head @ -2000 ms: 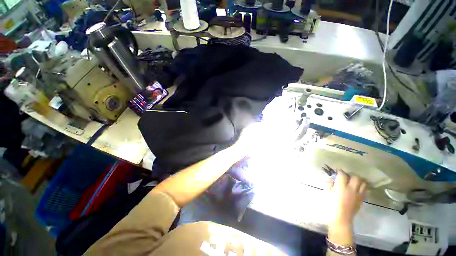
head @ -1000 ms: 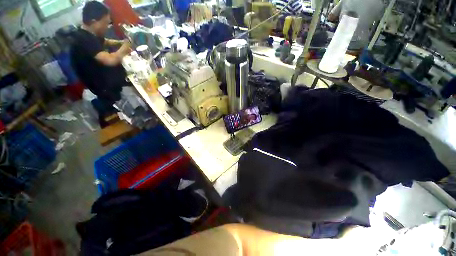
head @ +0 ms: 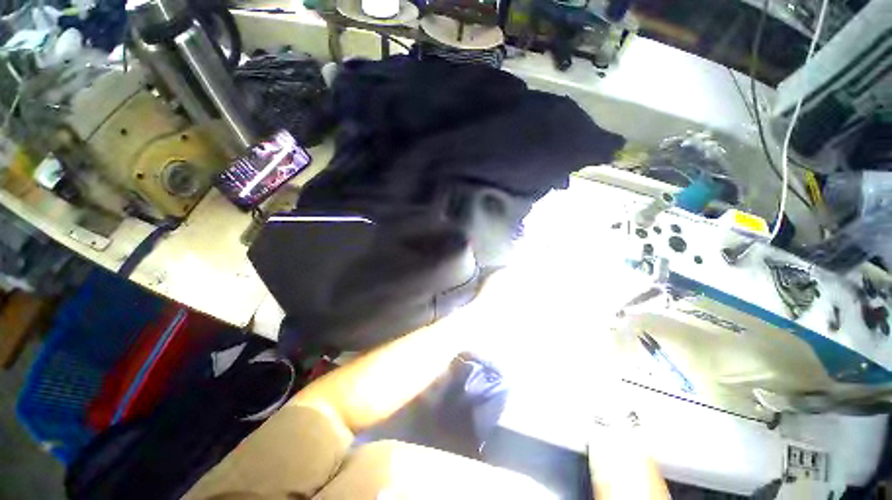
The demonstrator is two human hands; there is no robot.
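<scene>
The black garment (head: 391, 244) lies heaped left of the sewing machine (head: 734, 337), a thin white line on it. My left arm reaches over its near edge; my left hand (head: 499, 298) is bleached out by glare at the cloth's right side, fingers unreadable. My right forearm comes up from the bottom edge; my right hand (head: 595, 389) is lost in glare on the machine bed, below the needle area, its hold hidden. Blue-handled thread snips (head: 669, 363) lie on the bed. Bluish cloth (head: 474, 391) hangs at the near edge.
A lit smartphone (head: 264, 168) leans near the steel flask (head: 200, 78) and an older beige machine (head: 137, 146). A blue crate (head: 49, 391), a red crate (head: 137, 371) and a dark cloth bundle (head: 176, 439) are at lower left. A thread stand (head: 377, 18) is behind.
The view swung left to the phone and aisle, then back to the machine. My right hand was by the snips two seconds ago; now it is lower and left, away from them.
</scene>
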